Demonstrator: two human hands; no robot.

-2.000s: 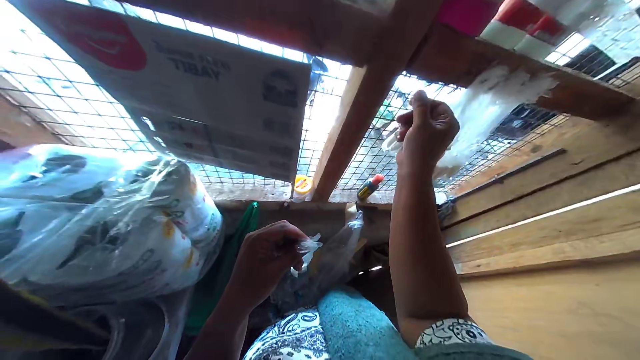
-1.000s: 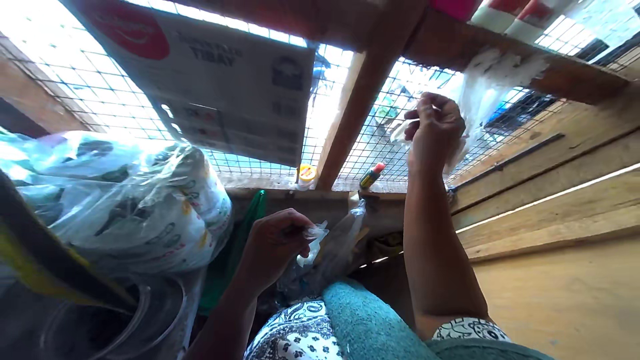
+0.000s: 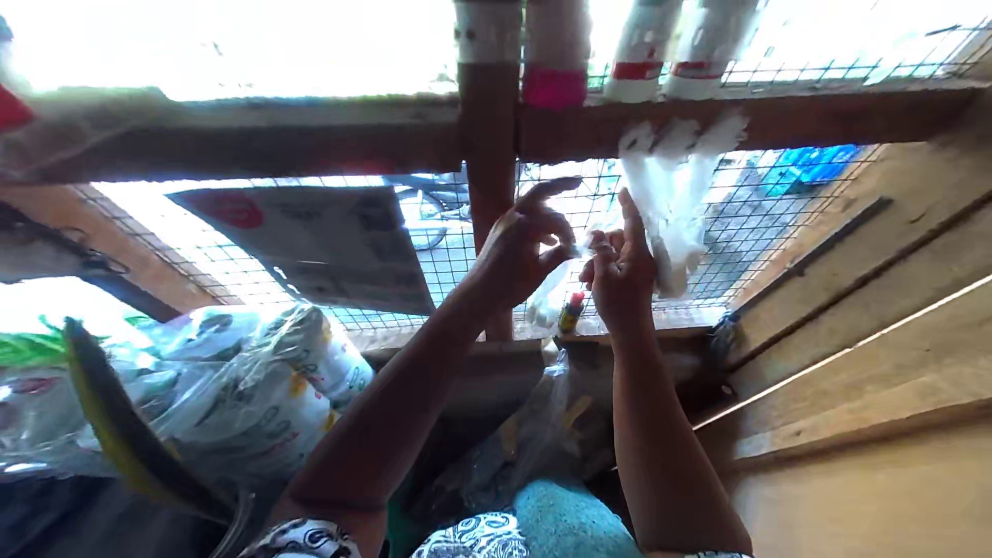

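Both hands are raised in front of the wire mesh window, close together. My left hand (image 3: 527, 240) pinches one side of a thin, clear plastic bag (image 3: 552, 291) between thumb and fingers, its index finger stretched out. My right hand (image 3: 622, 260) pinches the same plastic at its top, index finger pointing up. The bag hangs below the fingertips, faint against the bright light. Just right of my right hand, a bunch of white plastic bags (image 3: 678, 201) hangs from the wooden beam. Below the hands a small bottle with a red cap (image 3: 572, 312) stands on the ledge.
A printed cardboard sheet (image 3: 333, 248) covers part of the mesh at left. Plastic-wrapped rolls (image 3: 271, 387) fill the lower left, near a dark, yellow-edged curved thing (image 3: 124, 418). Several bottles (image 3: 635, 54) stand on the upper beam (image 3: 744, 124). A plank wall (image 3: 876, 325) is at right.
My left hand has risen from low near the lap to beside my right hand at the mesh. The hands were apart before. The view has turned and levelled.
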